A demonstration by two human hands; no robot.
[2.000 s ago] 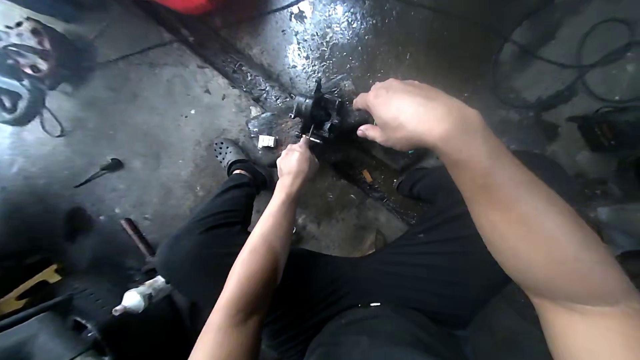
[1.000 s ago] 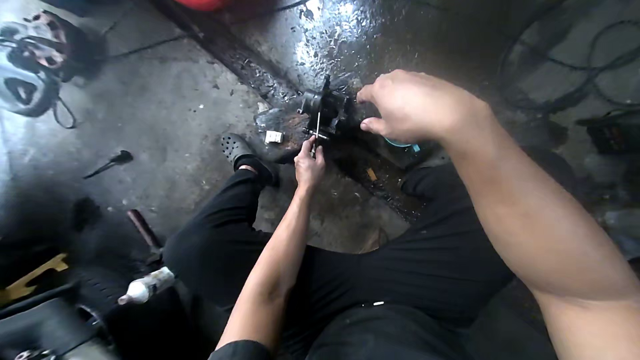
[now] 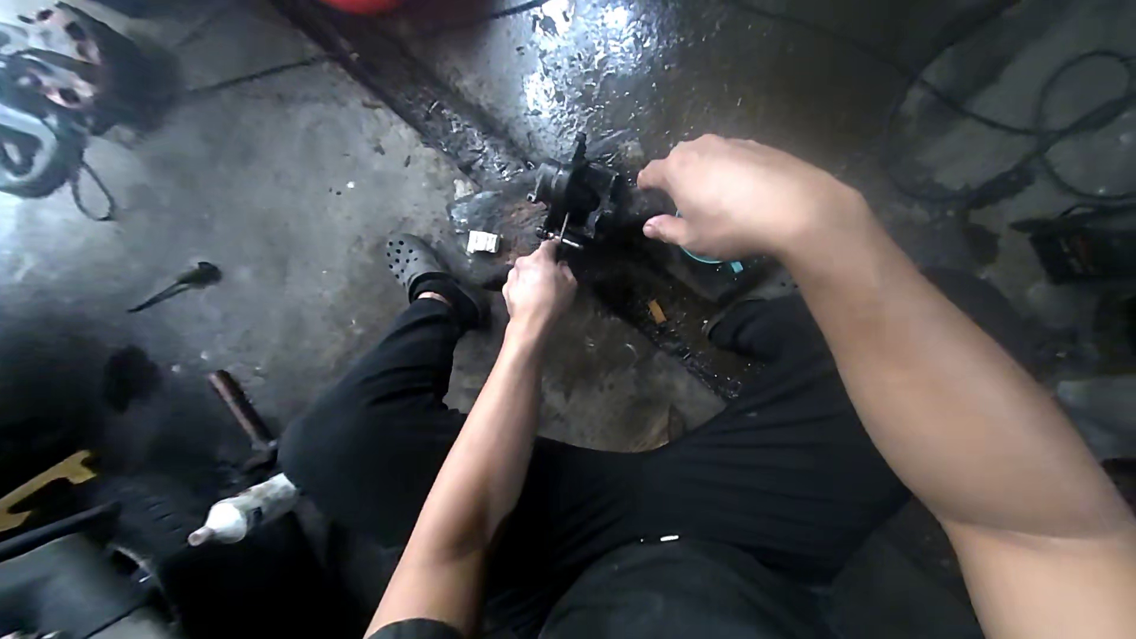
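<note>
A dark, greasy metal machine part (image 3: pixel 577 195) rests on the floor between my feet. At its near side my left hand (image 3: pixel 541 284) is closed on a thin metal rod (image 3: pixel 564 226), which touches or lies against the part; the grip itself is partly hidden. My right hand (image 3: pixel 732 195) is just right of the part, thumb and fingers apart, its fingertips close to the part's dark right end; whether they touch it I cannot tell. Below the right hand shows a thin turquoise loop (image 3: pixel 706 257). A small white box (image 3: pixel 483 241) lies to the left of the part.
A dark tool (image 3: pixel 177 286) lies on the floor at left. A white bottle (image 3: pixel 244 510) and a brown handle (image 3: pixel 240 404) are by my left knee. Machine parts (image 3: pixel 53 98) sit at upper left, a black cable (image 3: pixel 1038 133) at upper right, a black case (image 3: pixel 1078 244) at right.
The thin rod at my left hand shows at a different angle than two seconds ago. The turquoise loop, not visible in the oldest frame, shows below my right hand.
</note>
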